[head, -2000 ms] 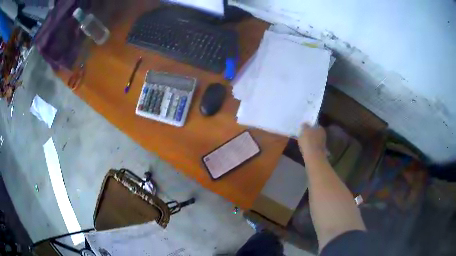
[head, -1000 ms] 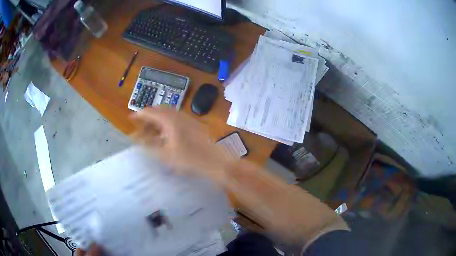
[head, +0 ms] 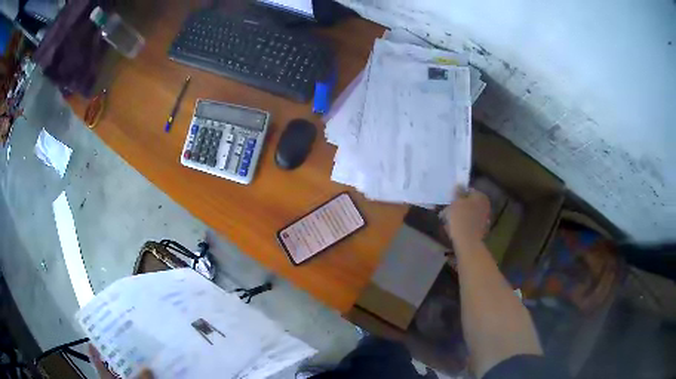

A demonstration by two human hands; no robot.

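A paper stack of printed sheets (head: 415, 126) lies fanned on the orange desk, with a small dark picture near its top right. My right hand (head: 468, 213) pinches the lower right corner of the top sheet. My left hand (head: 118, 370) is partly cut off at the bottom left edge. It holds several printed sheets (head: 185, 322), tilted, over the floor side of the desk; most of its fingers are hidden. A smartphone (head: 322, 228) with a lit screen lies on the desk between the two sets of papers.
On the desk (head: 185, 192) are a calculator (head: 224, 141), a black mouse (head: 296, 143), a keyboard (head: 248, 52), a blue object (head: 322, 96), a pen (head: 177, 104) and a clear bottle (head: 118, 33). An open cardboard box (head: 541, 185) stands at the right. A brown chair (head: 159, 260) is below left.
One second ago my right hand was over the held sheets, near the calculator. It has moved back right to the stack's corner. The held sheets have dropped lower left, and the phone is fully uncovered.
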